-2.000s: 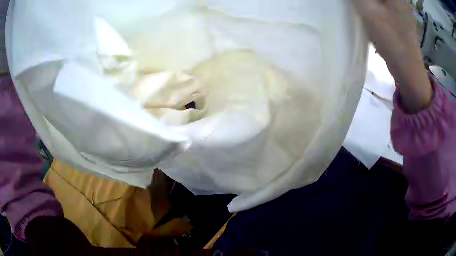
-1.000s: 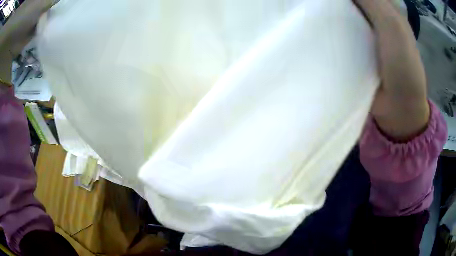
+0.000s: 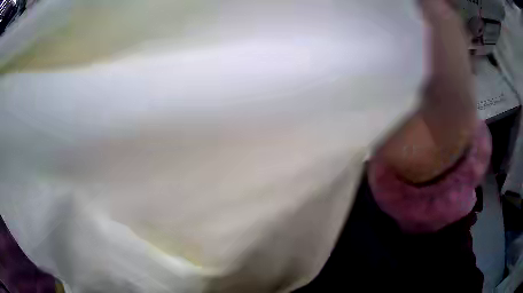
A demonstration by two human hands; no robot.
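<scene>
A large white fabric garment piece [image 3: 229, 131] fills most of the view, spread and raised close to the camera, blurred. Its upper part runs out of the top and left edges. My right forearm, in a pink gathered sleeve, rises along the cloth's right edge. My right hand [image 3: 438, 8] is cut off by the top edge; its fingers do not show. My left hand is not in view; only a bit of its sleeve shows at the lower left, beside the cloth.
Part of a white sewing machine [image 3: 486, 28] shows at the upper right. Below it is a white table edge with printed ruler markings [image 3: 496, 103]. White cloth [image 3: 513, 166] hangs at the far right. My dark clothing is below the garment piece.
The cloth has spread leftward and now covers the brown wrapping and the left forearm that showed before. It has opened out. The view has shifted, showing more of the table's right edge.
</scene>
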